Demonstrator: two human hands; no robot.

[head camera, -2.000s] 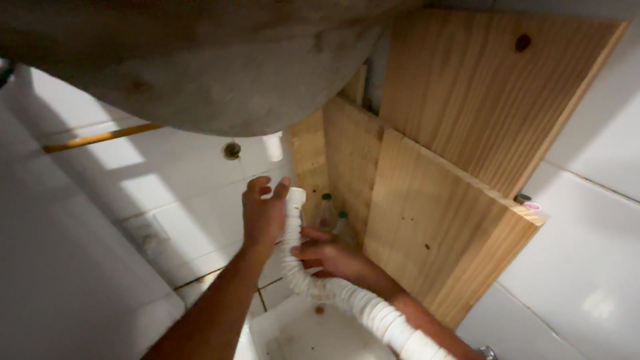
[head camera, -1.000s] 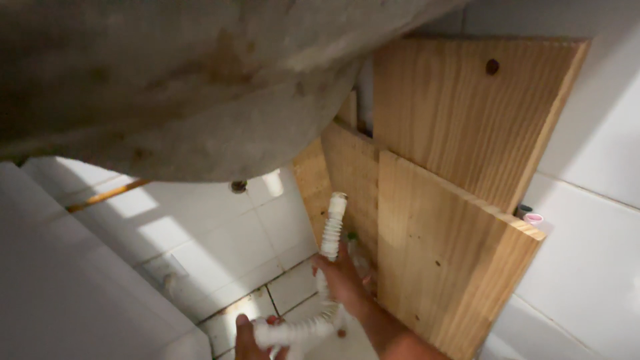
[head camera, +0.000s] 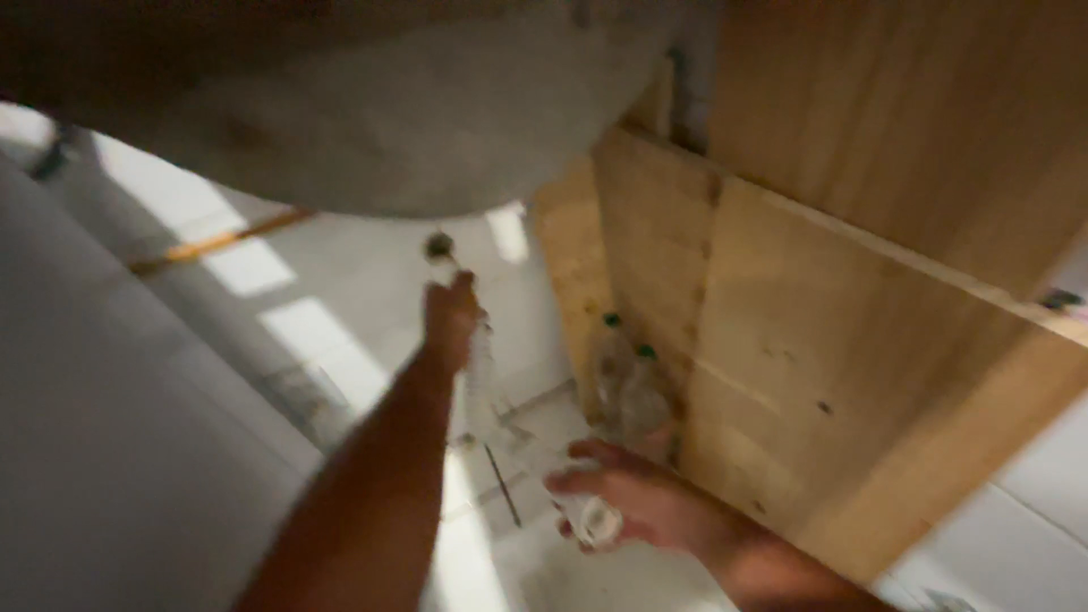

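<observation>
My left hand (head camera: 450, 319) is closed around the upper end of a white corrugated drain hose (head camera: 480, 382), just below a round drain opening (head camera: 439, 246) in the tiled wall. Lower and to the right, my right hand (head camera: 616, 489) grips the hose's other end, whose round open mouth faces me. Motion blur hides the middle of the hose between my hands. Whether the upper end touches the wall opening, I cannot tell.
A grey basin underside (head camera: 408, 127) hangs overhead. Wooden boards (head camera: 807, 365) lean at the right. Plastic bottles with green caps (head camera: 642, 399) stand beside them. A yellow-orange strip (head camera: 221, 244) lies along the left, near a white panel (head camera: 127, 382).
My left hand has moved up from the lower hose end to the wall opening and now holds the end there. The other end is now in my right hand, lower down.
</observation>
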